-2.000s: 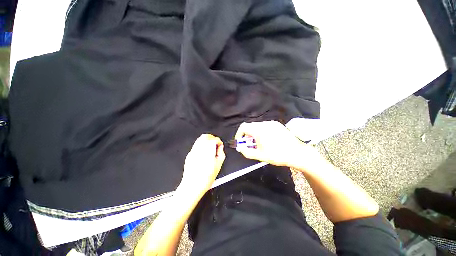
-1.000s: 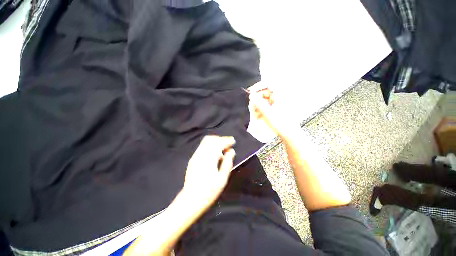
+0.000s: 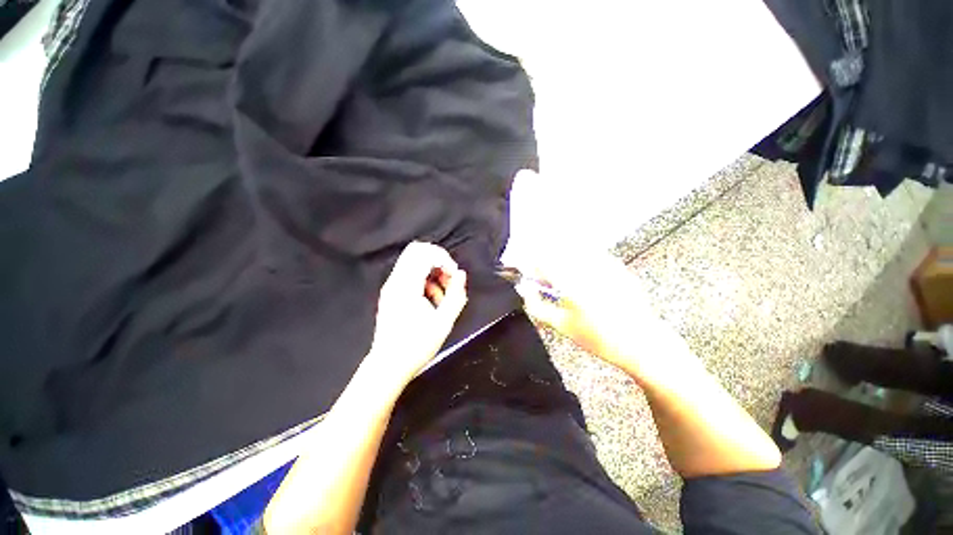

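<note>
A large matte black garment (image 3: 188, 303) covers most of the table in front of me, with a plaid strip (image 3: 136, 499) showing along its near edge. My left hand (image 3: 420, 298) is on the garment near its right corner, with fingers curled together; whether cloth or thread is pinched between them cannot be seen. My right hand (image 3: 554, 311) is at the garment's right edge, shut on thread snips (image 3: 515, 276) whose short blades point left to the cloth. Pale thread ends cling to my dark clothing.
The white table (image 3: 648, 94) shows right of the garment. More black and plaid garments (image 3: 899, 94) hang over its far right edge. Speckled floor (image 3: 731, 313) lies at the right. A person's dark-clad legs (image 3: 867, 408) and a whitish bag (image 3: 865, 496) are at lower right. A blue patch (image 3: 246, 507) shows below the table.
The view has shifted right since the first frame. My right hand went out to the garment's right edge, then came back down nearer the corner. My left hand moved slightly up and left.
</note>
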